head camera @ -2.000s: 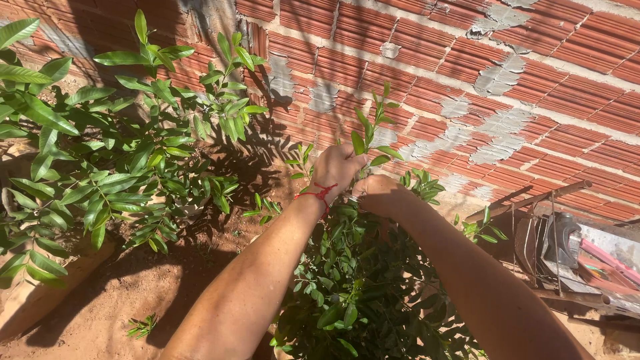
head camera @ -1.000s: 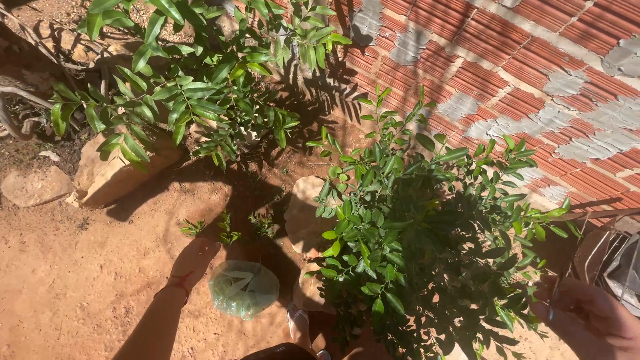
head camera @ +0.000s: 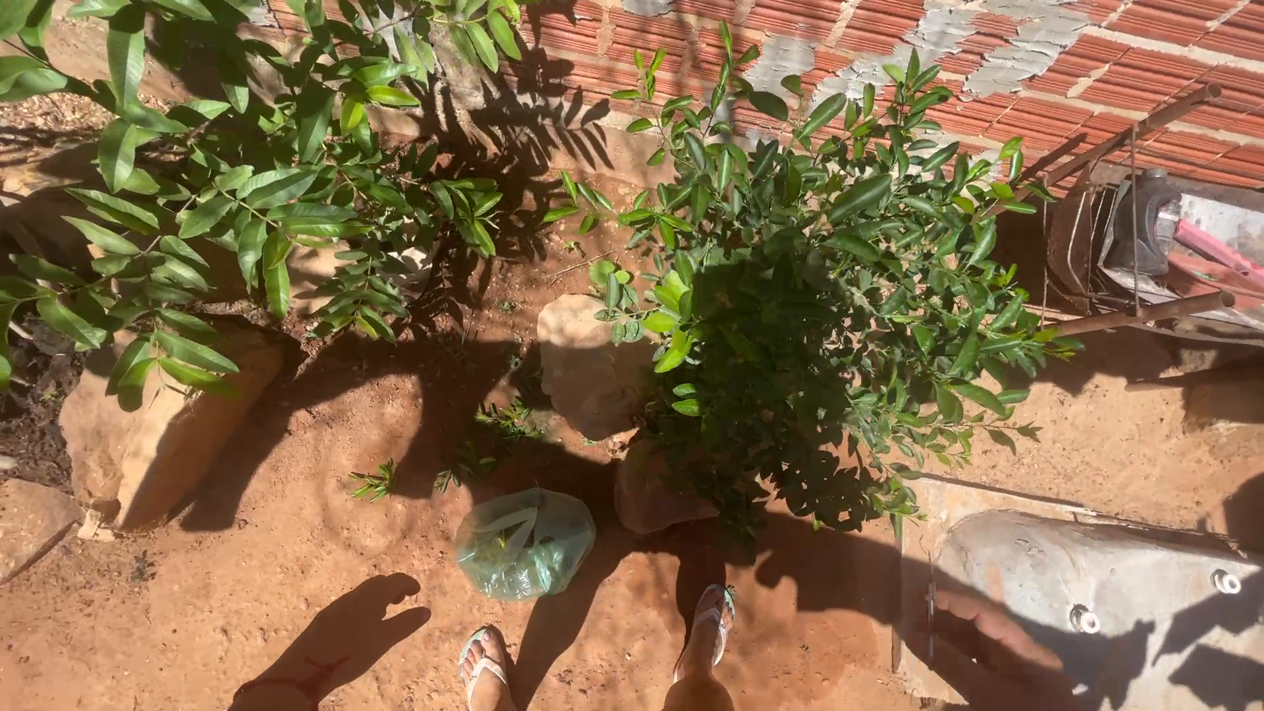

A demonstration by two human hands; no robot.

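Note:
My left hand (head camera: 346, 632), a dark shape at the lower left, has its thumb and fingers apart, with nothing visible between them. My right hand (head camera: 997, 632) is blurred and partly shaded at the lower right, over a pale concrete-like surface (head camera: 1017, 558); its grip is unclear. Between the hands, a leafy green shrub (head camera: 849, 247) stands near the brick wall. A translucent green plastic bag (head camera: 525, 543) with green matter inside rests on the soil, just above my sandaled feet (head camera: 484, 667). Small green sprigs (head camera: 373, 481) lie or grow left of the bag.
Another leafy plant (head camera: 286, 197) spreads across the upper left. Large stones (head camera: 168, 425) and a smaller stone (head camera: 588, 365) sit on reddish soil. A ridged brick wall (head camera: 1165, 89) runs along the top. At right are rusty metal bars (head camera: 1136, 316) and a container with assorted items (head camera: 1210, 247).
Both hands were together among the shrub's upper stems two seconds ago; they are now apart and away from it. The view has shifted, bringing the feet and pale surface into sight.

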